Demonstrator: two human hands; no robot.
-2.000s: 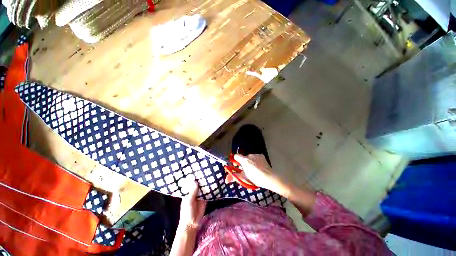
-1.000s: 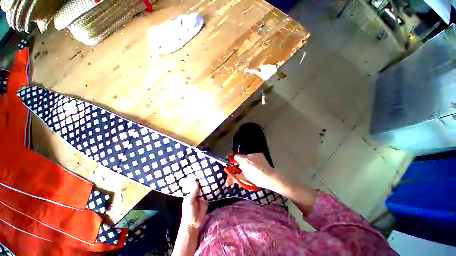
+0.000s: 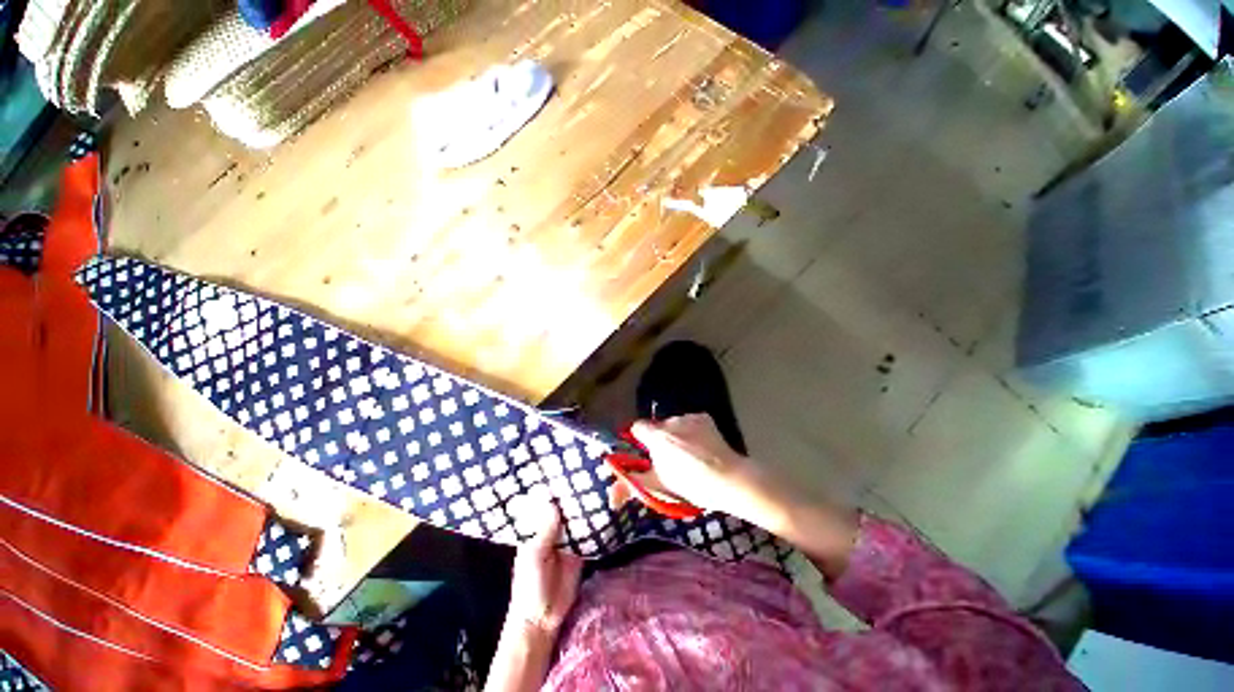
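A long tapering navy patterned fabric piece [image 3: 366, 412] with a white diamond check and pale edge lies from the table's left side across to my lap. My left hand [image 3: 544, 561] grips its lower edge, thumb on top. My right hand [image 3: 690, 462] holds scissors [image 3: 652, 489] with red-orange handles at the piece's upper edge. The dark blades lie along that edge, pointing up-left; whether they are parted is hard to tell.
Orange pieces [image 3: 122, 541] with navy-check ends cover the table's left side. Beige woven-looking layers [image 3: 291, 81] with a red tie [image 3: 397, 27] stand at the far side. A white pad [image 3: 498, 115] lies mid-table. A grey box [image 3: 1137, 257] and blue bin [image 3: 1157, 541] stand at right.
The patterned piece and my left hand appear slightly further right and lower, as does the table's left side. The right hand keeps nearly the same place with the scissors.
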